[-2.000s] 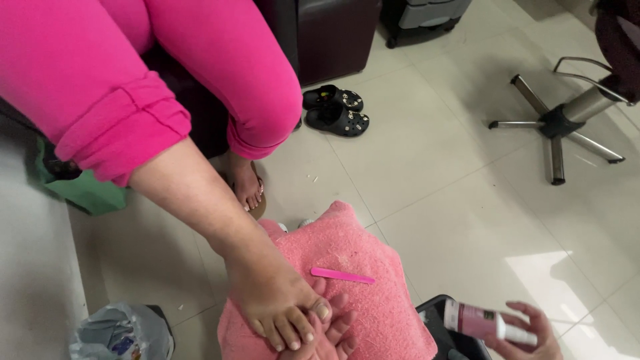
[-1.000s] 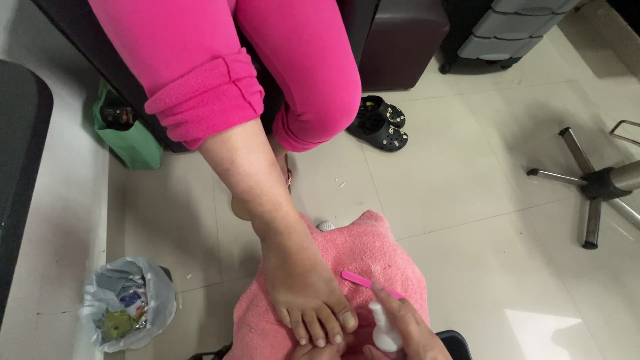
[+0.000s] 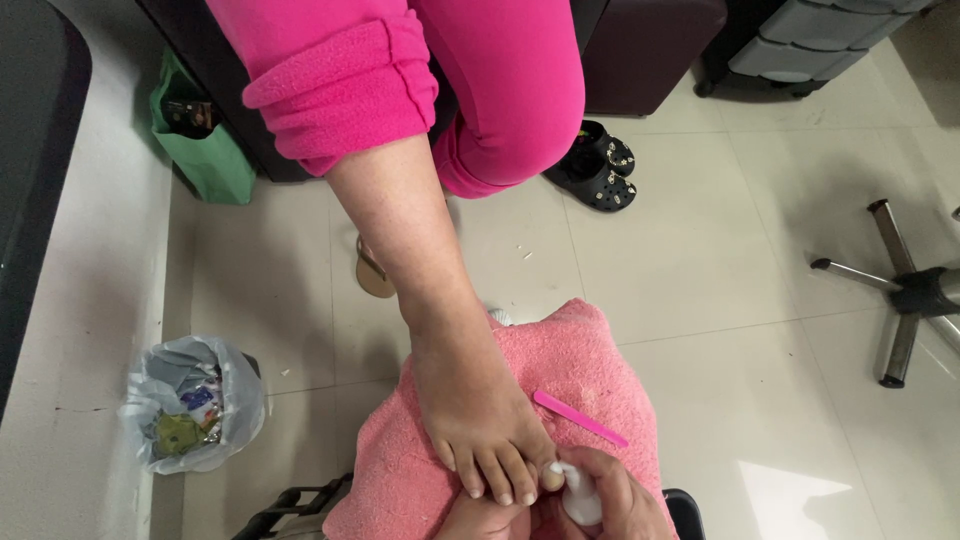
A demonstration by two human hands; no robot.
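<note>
Another person's bare foot (image 3: 480,405) rests on a pink towel (image 3: 397,465) at the bottom centre. My left hand (image 3: 487,517) is beneath the toes, its fingers partly hidden by the foot. In my right hand (image 3: 615,487) is a small bottle with a white nozzle top (image 3: 581,499), its tip at the nail of the big toe (image 3: 553,477). Most of the bottle is hidden by my fingers. A pink nail file (image 3: 581,418) lies on the towel beside the foot, just above my right hand.
A lined waste bin (image 3: 247,420) stands on the floor at left, below a green bag (image 3: 214,165). Black clogs (image 3: 600,187) and a tan flip-flop (image 3: 373,274) are beyond the towel. A metal chair base (image 3: 919,291) is at right, a wheeled drawer cart (image 3: 802,45) at upper right.
My right hand has brought the bottle from the right of the towel to the big toe. The other person's foot stays on the towel. The view has shifted.
</note>
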